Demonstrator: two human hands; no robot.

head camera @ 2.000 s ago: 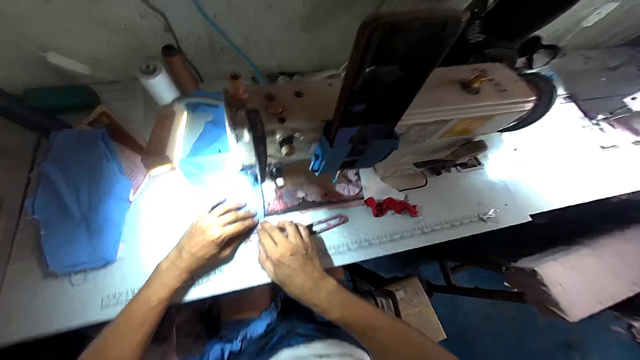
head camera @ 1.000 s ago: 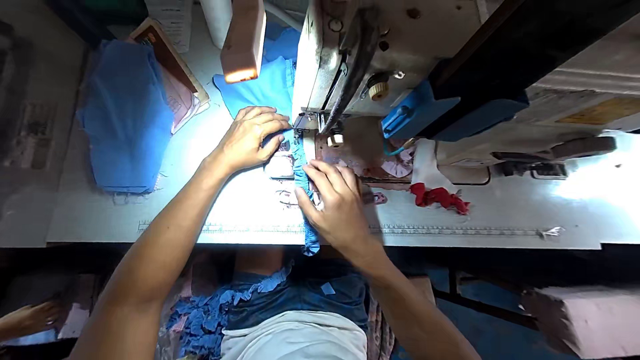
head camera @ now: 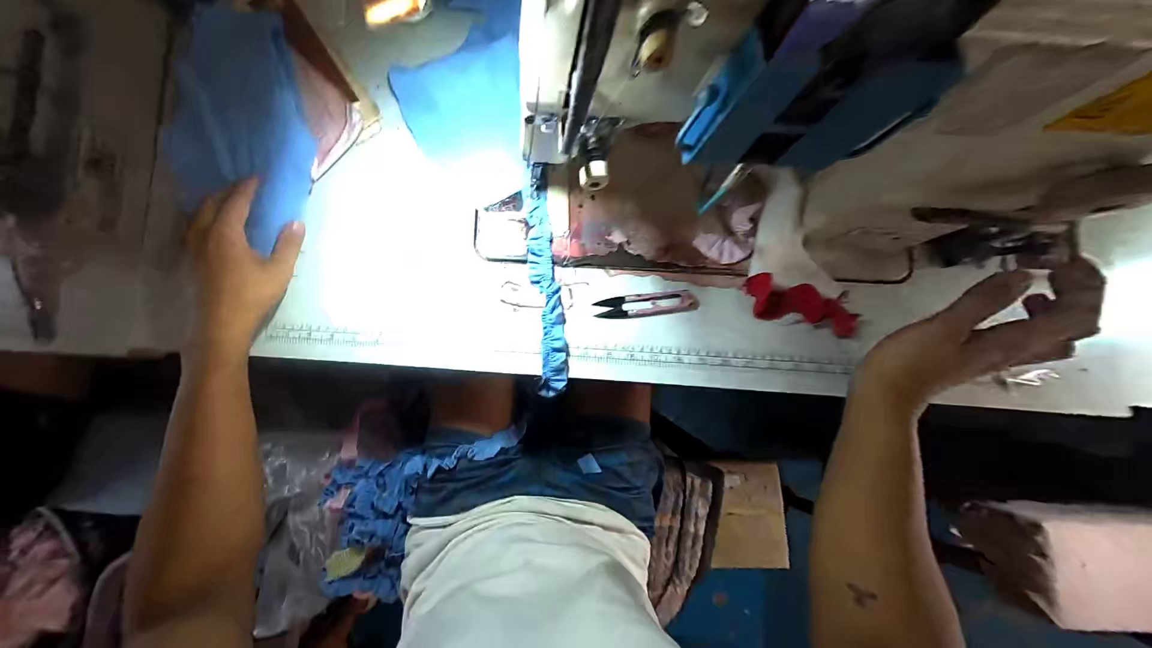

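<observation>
My left hand (head camera: 241, 256) rests on the lower end of a stack of blue fabric pieces (head camera: 238, 108) at the left, thumb and fingers apart. At the right, my right hand (head camera: 999, 324) is beside a metal part at the base of the sewing machine (head camera: 1008, 63), its fingers bent; whether it grips anything is unclear. A ruffled blue fabric strip (head camera: 545, 288) runs from under the presser foot (head camera: 538, 175) down over the table's front edge. More blue fabric (head camera: 468, 99) lies behind and left of the needle area.
Thread snips (head camera: 646, 304) and a red ruffled scrap (head camera: 801, 304) lie right of the strip. A measuring tape (head camera: 711, 360) runs along the front edge. A blue holder (head camera: 810, 99) juts over the machine bed. Gathered blue fabric (head camera: 373, 513) hangs by my lap.
My left hand has moved left from the strip to the blue pieces. My right hand has left the strip and moved far right. The strip now hangs from the presser foot untouched.
</observation>
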